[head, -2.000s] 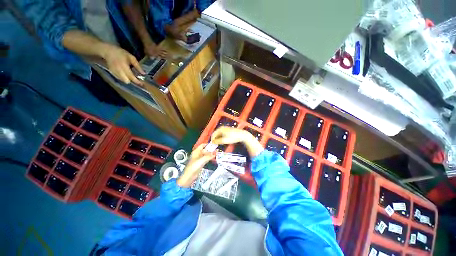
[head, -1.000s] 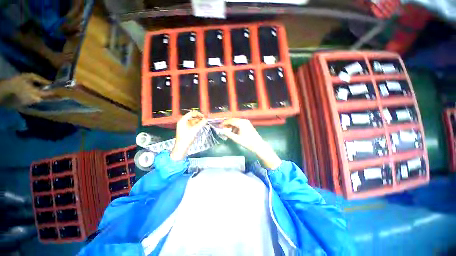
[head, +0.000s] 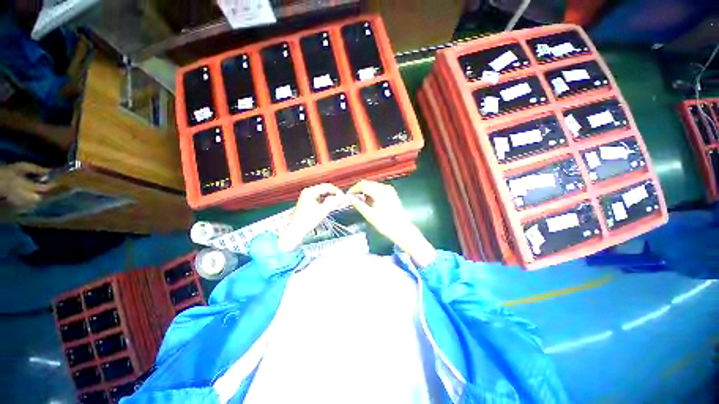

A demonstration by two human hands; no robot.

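Note:
My left hand and my right hand meet at the fingertips just in front of the working tray stack. Both pinch the pale label strip, which hangs and runs between and below them. Whether a single label is at the fingertips is too small to tell. The strip runs left to two label rolls. The top tray holds black units in two rows of five. The far row units each bear a small white label; the near row units show no such label.
A taller tray stack at right holds units with several white labels. Another tray stack stands at lower left, and a tray edge shows far right. A wooden cabinet and another person's hand are at left.
The view has swung from the cabinet and shelf toward the right-hand stack. My hands have come together at the fingertips. The far row's labels were there before.

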